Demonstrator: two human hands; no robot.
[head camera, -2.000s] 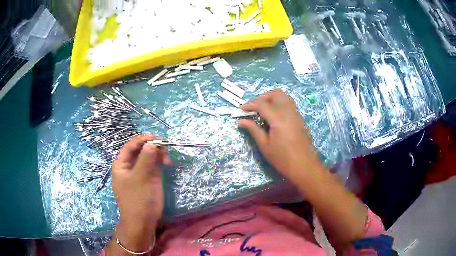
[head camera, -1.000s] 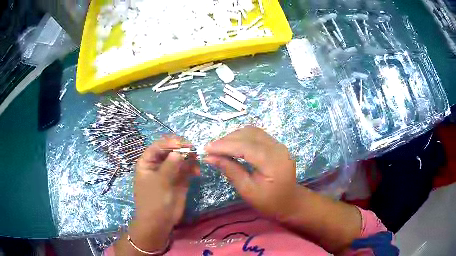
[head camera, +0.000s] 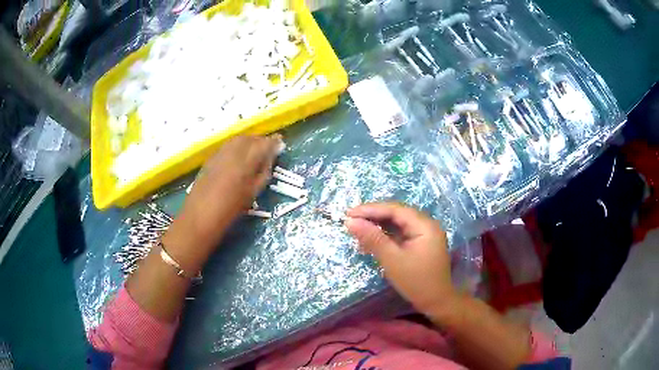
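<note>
My left hand (head camera: 235, 173) reaches to the front edge of the yellow tray. Its fingertips touch a loose white head (head camera: 280, 147); whether they grip it is unclear. My right hand (head camera: 405, 249) pinches a thin rod (head camera: 332, 214) with a white sleeve at my fingertips, its free end pointing left. Several loose white sleeves (head camera: 287, 189) lie just right of and below my left hand. The rod pile (head camera: 141, 235) is partly hidden behind my left forearm.
The yellow tray (head camera: 217, 130) full of white parts stands at upper left. A white card (head camera: 377, 107) lies right of it. Clear blister trays (head camera: 524, 191) with white T-shaped pieces in pockets are at right. A dark flat rectangle (head camera: 69, 224) lies at far left.
My hands have parted. The left hand has moved up to the loose white head; the right hand now holds the rod with the sleeve, to the right. The view has turned and shifted.
</note>
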